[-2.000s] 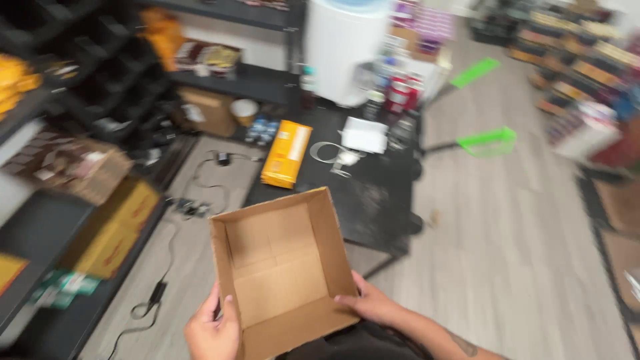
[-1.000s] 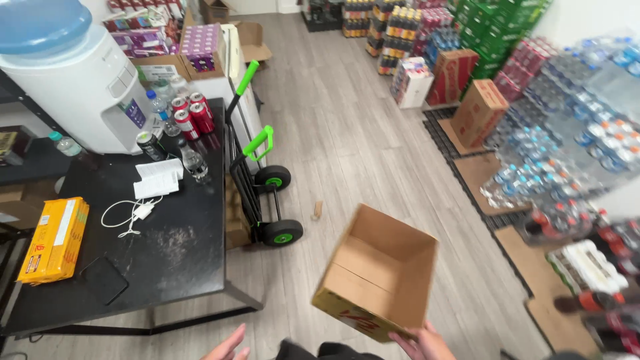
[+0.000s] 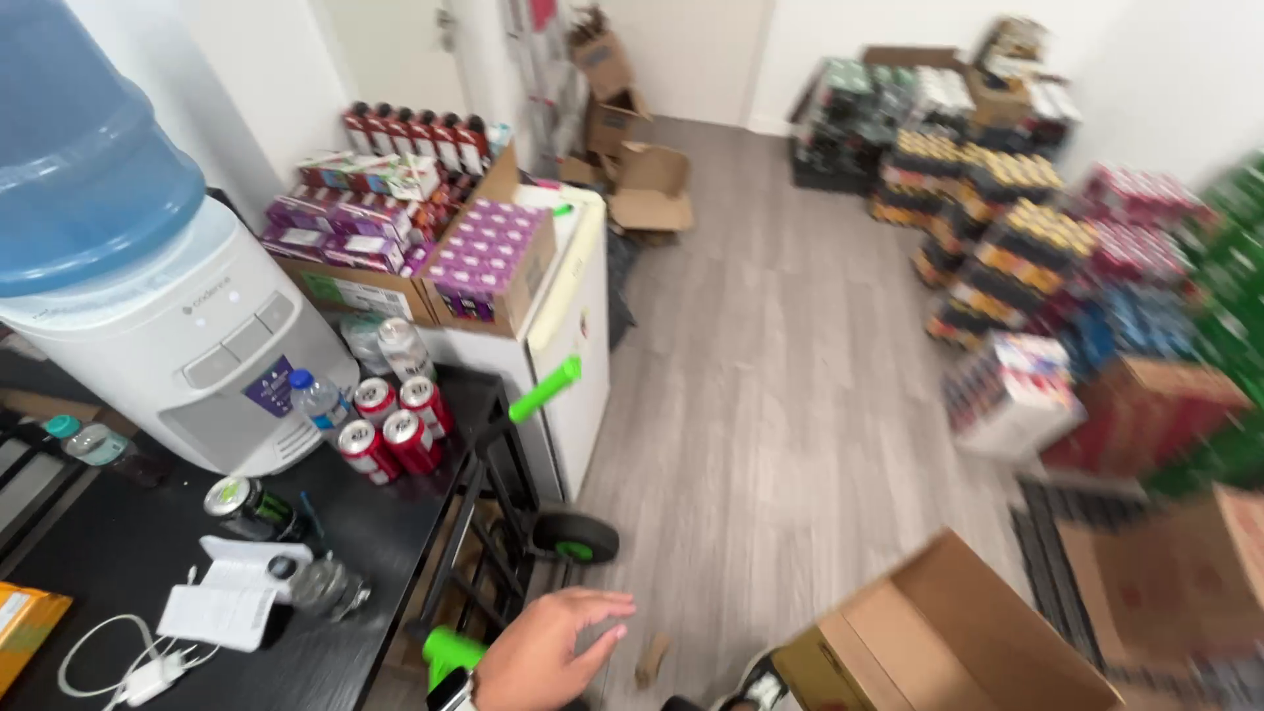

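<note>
My left hand (image 3: pixel 561 647), with a watch at the wrist, is held out over the floor with fingers extended and nothing in it, beside the green handle of a black hand truck (image 3: pixel 454 647). An open, empty cardboard box (image 3: pixel 938 632) is tilted at the lower right, partly cut off by the frame edge. My right hand is not in view, so its hold on the box cannot be seen. Left of my left hand, the black table (image 3: pixel 326 657) bears red drink cans (image 3: pixel 410 441), a clear bottle (image 3: pixel 331 590), white papers (image 3: pixel 219 604) and a white charger with its cable (image 3: pixel 153 679).
A water dispenser (image 3: pixel 212 336) stands on the table. Behind it, a white chest (image 3: pixel 573 365) holds cartons of purple packs (image 3: pixel 484 252). Stacked drink packs (image 3: pixel 1017 267) and a cardboard box (image 3: pixel 1175 573) line the right side. A brown scrap (image 3: pixel 651 660) lies on the floor.
Two seconds ago both my hands held the box; my left hand has let go of it. My right hand has left the view. The view has swung right and up toward the room's far end.
</note>
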